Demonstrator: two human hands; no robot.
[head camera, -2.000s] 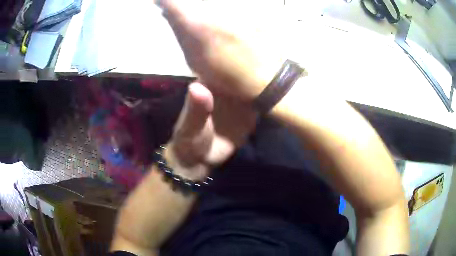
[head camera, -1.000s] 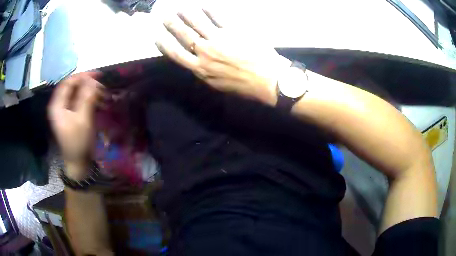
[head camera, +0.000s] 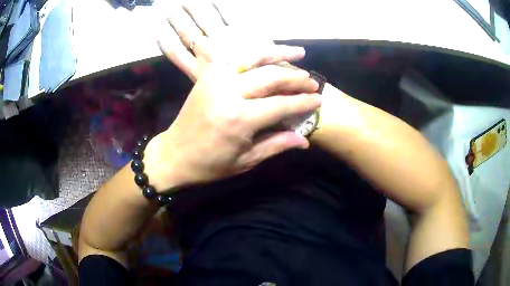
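My left hand (head camera: 223, 120), with a black bead bracelet, lies over the back of my right hand. Its fingers are spread across the wristwatch (head camera: 307, 124), partly covering the dial and strap. No cloth shows in it. My right hand (head camera: 204, 42) is palm down with its fingers apart over the front of the white table (head camera: 358, 22); it holds nothing visible, and its palm is hidden. Flat pale grey-blue cloth pieces (head camera: 57, 50) lie at the table's left edge.
More stacked pieces (head camera: 21, 36) lie at the far left. Dark cloth shows at the top edge. A thin metal frame (head camera: 481, 17) is at the upper right. A yellow-patterned phone (head camera: 488, 145) lies on a pale surface at right. A cardboard box stands lower left.
My left hand has come from the left, near the table edge, onto my right hand and watch. My right hand has shifted slightly left. A second earlier the watch dial was uncovered.
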